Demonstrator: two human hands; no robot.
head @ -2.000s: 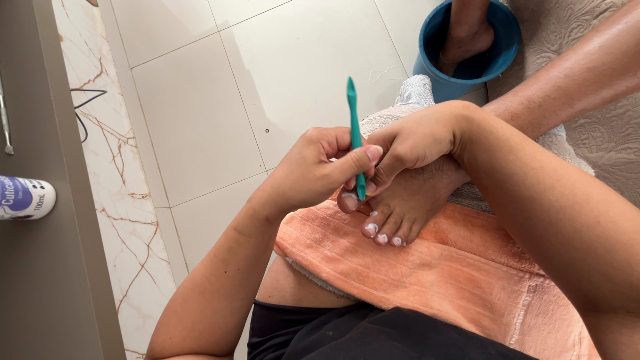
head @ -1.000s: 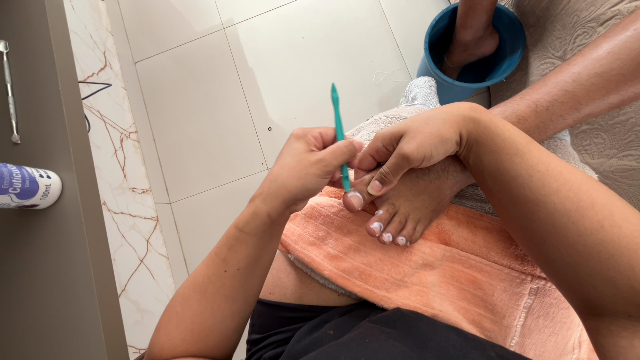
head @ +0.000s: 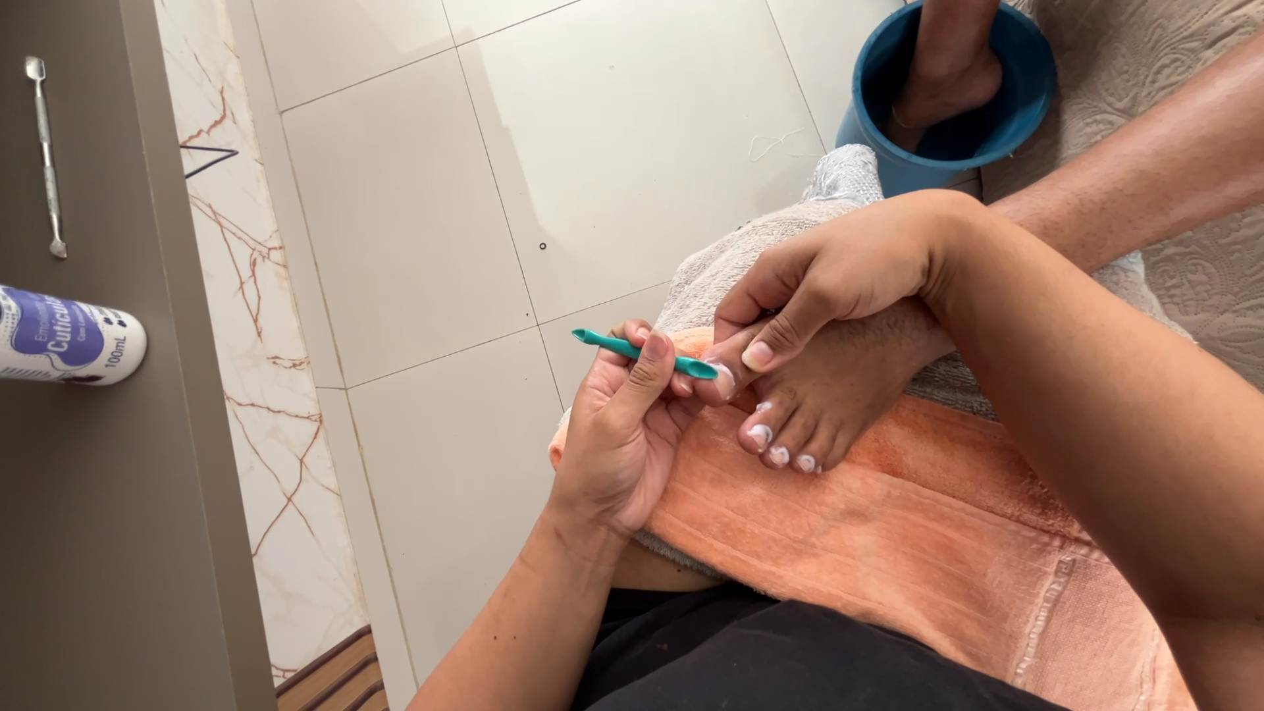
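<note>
My left hand (head: 632, 425) holds a green plastic cuticle pusher (head: 642, 354) between thumb and fingers, palm turned partly up. The tool lies slantwise, its right tip at the big toenail (head: 723, 380) of another person's foot (head: 849, 385). White cream coats the toenails. From above, my right hand (head: 839, 267) grips the big toe, its thumb pressed beside the toe's base and its fingers on the far side. The foot rests on an orange towel (head: 839, 533) over my lap, with a beige towel (head: 731, 262) behind it.
On the grey surface (head: 89, 494) at left are a metal double-ended cuticle pusher (head: 47, 158) and a white and purple bottle (head: 74, 336). A blue bucket (head: 894, 163) holding the person's other foot (head: 948, 89) stands at the upper right, beside a patterned beige cover (head: 1116, 89).
The green cuticle pusher has turned from nearly upright in view to slanting sideways, and my left hand has rolled to show more of its palm. My right hand stays on the foot.
</note>
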